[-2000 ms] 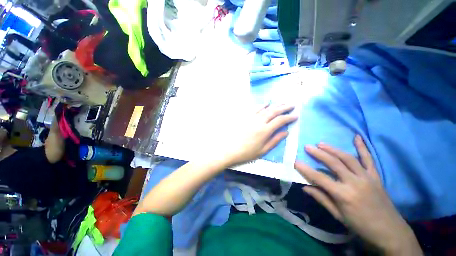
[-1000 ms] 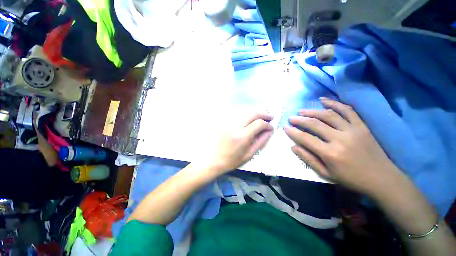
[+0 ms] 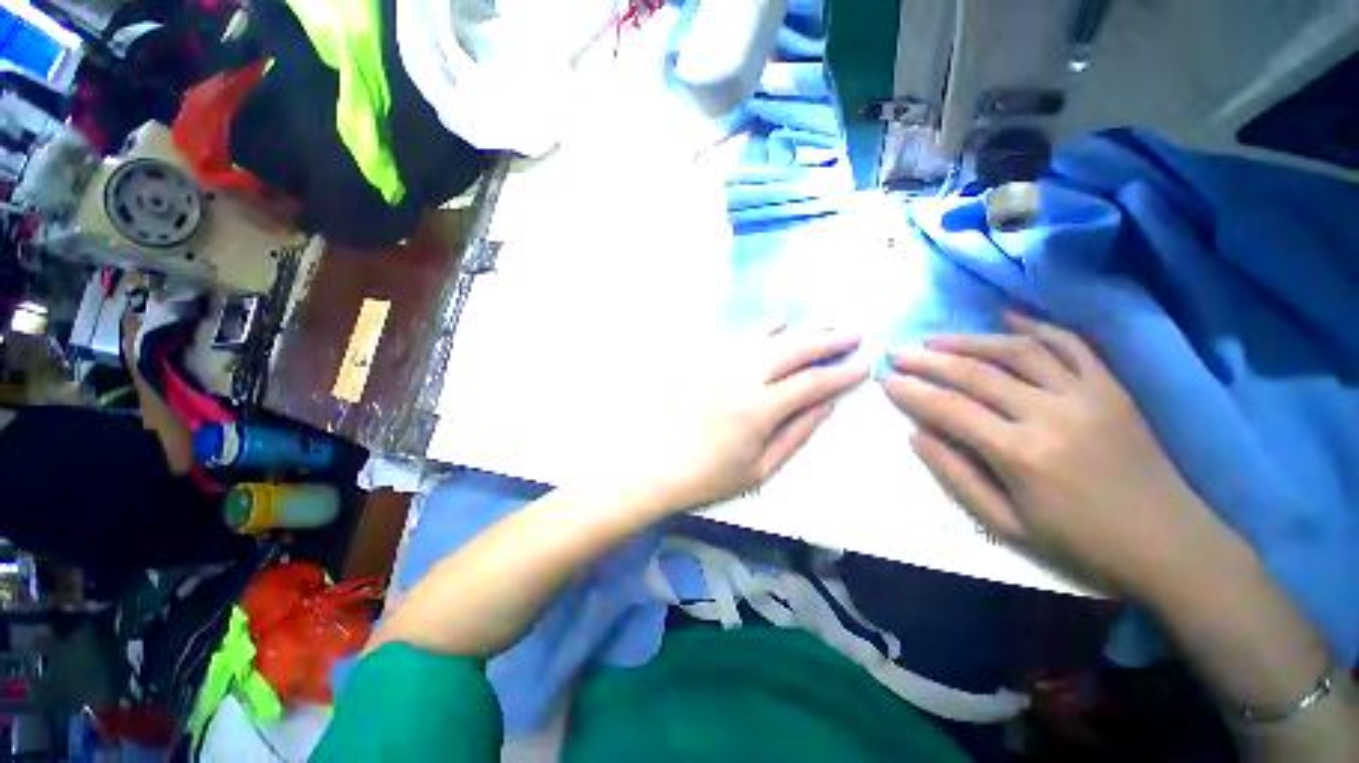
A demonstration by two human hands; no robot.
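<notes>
The light blue fabric panel (image 3: 1177,343) lies under the machine head (image 3: 1103,75) and bunches to the right. My left hand (image 3: 760,425) lies with its fingertips at the near edge of the cloth in front of the needle area. My right hand (image 3: 1043,432) lies flat on the cloth, its fingertips close to those of my left hand. Glare hides the needle and the cloth edge under my fingers. Loose white tape (image 3: 812,619) hangs below the table edge, beside blue cut pieces (image 3: 589,641) in my lap.
Folded blue cloth (image 3: 787,142) lies beyond the needle area. A white bundle (image 3: 492,90) and black and neon garments (image 3: 358,134) lie at the top left of the white table (image 3: 596,343). Bottles (image 3: 283,507), an orange bag (image 3: 306,634) and another person's arm are at the left.
Both hands are now side by side near the needle area; my right hand has moved up from the table's near edge. The white strip between my hands no longer shows. The blue cloth has shifted and wrinkled.
</notes>
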